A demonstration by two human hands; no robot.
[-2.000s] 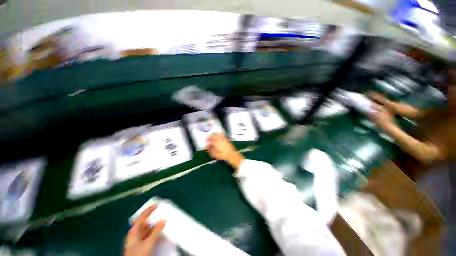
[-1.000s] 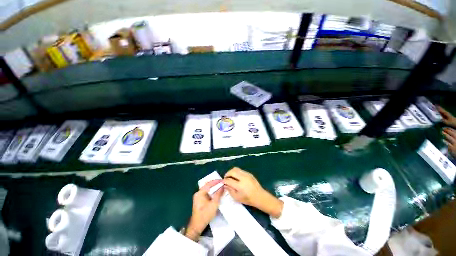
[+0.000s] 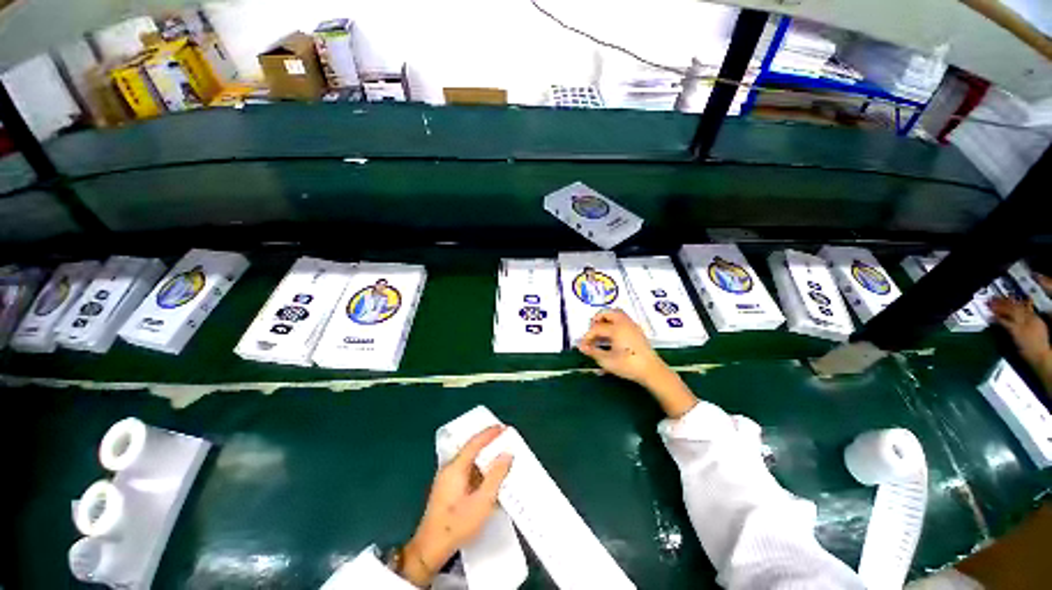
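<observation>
My left hand (image 3: 458,507) is closed on the white label strip (image 3: 554,507), which folds over it and hangs towards me. My right hand (image 3: 615,346) reaches over the conveyor, its fingertips at the lower part of a white product box (image 3: 586,284) with a round blue-and-yellow logo. The fingertips look pinched; a sticker between them cannot be made out. White boxes with small dark icons lie on both sides, one at left (image 3: 530,304) and one at right (image 3: 662,302). The label roll (image 3: 886,456) stands on the bench at right, its tail running towards me.
Three spare rolls (image 3: 102,504) stand at left. More boxes (image 3: 372,314) lie along the conveyor (image 3: 452,334). A single box (image 3: 593,216) lies askew behind. A black post (image 3: 929,271) and another person's hand (image 3: 1021,327) are at right. A white box (image 3: 1020,410) lies near that hand.
My right hand has left the strip and moved forward to the logo box. My left hand has stayed on the strip. The boxes appear further right in view.
</observation>
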